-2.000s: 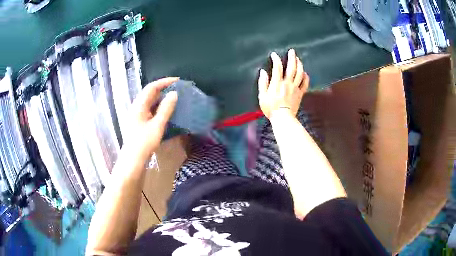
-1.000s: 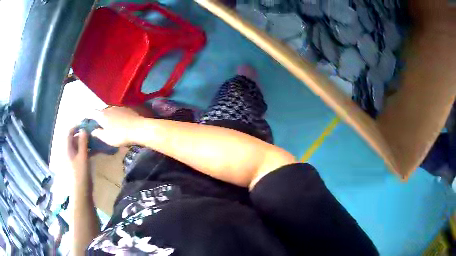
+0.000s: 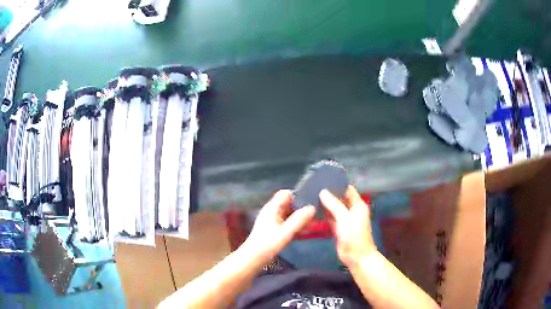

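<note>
A dark grey end cap [image 3: 321, 181] is held between my two hands above the front edge of the black mat. My left hand [image 3: 283, 222] grips its left side, with the thumb on its lower edge. My right hand [image 3: 347, 220] grips its lower right side. A loose pile of grey end caps [image 3: 462, 102] lies at the right of the mat, and one single cap [image 3: 393, 77] lies just left of the pile.
Partly assembled units [image 3: 130, 163] stand in a row at the left, with green boards at their far ends. The green conveyor [image 3: 290, 27] runs behind the mat. Instruction sheets [image 3: 502, 114] lie at the right. An open cardboard box [image 3: 447, 241] holding dark caps is at the lower right.
The view has swung from the floor, red stool and box of caps back to the bench. Both hands, together at the left a second ago, now hold the cap in front of me.
</note>
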